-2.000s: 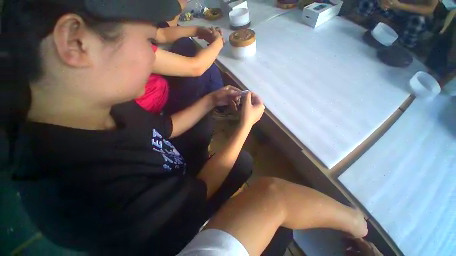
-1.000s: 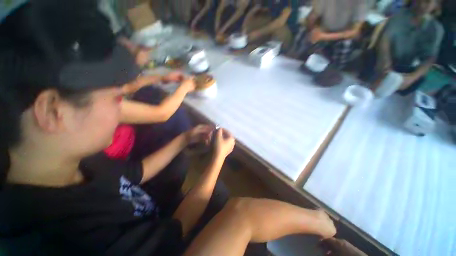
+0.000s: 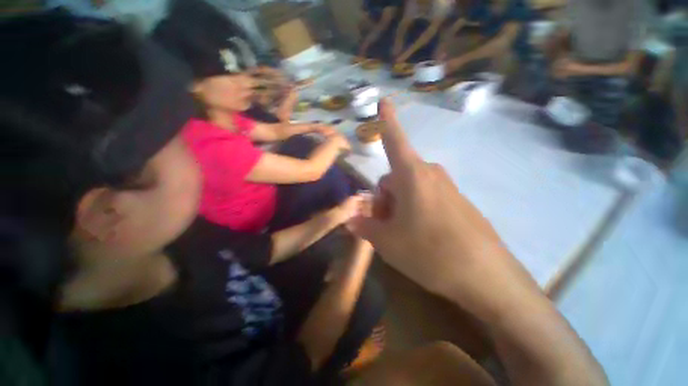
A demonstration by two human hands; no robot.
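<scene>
My right hand (image 3: 426,222) is raised in the middle of the view, blurred. Its index finger points up and away, the other fingers look curled, and it holds nothing visible. Behind the fingertip, a white tub with a tan-brown top (image 3: 369,136) stands at the table's left edge, partly hidden. Another white tub (image 3: 366,103) stands beyond it. Part of my left arm shows at the bottom edge, but my left hand is not in view.
A person in a black T-shirt (image 3: 136,324) sits close on the left, with a person in red (image 3: 230,173) beyond. White foam sheet (image 3: 513,166) covers the table. A white box (image 3: 474,94) and white ring (image 3: 566,111) lie farther back. Several people sit across.
My right hand has risen from the lower right into the middle, index finger extended. My left forearm has dropped mostly out of view. The view has shifted, now showing the person in red's head.
</scene>
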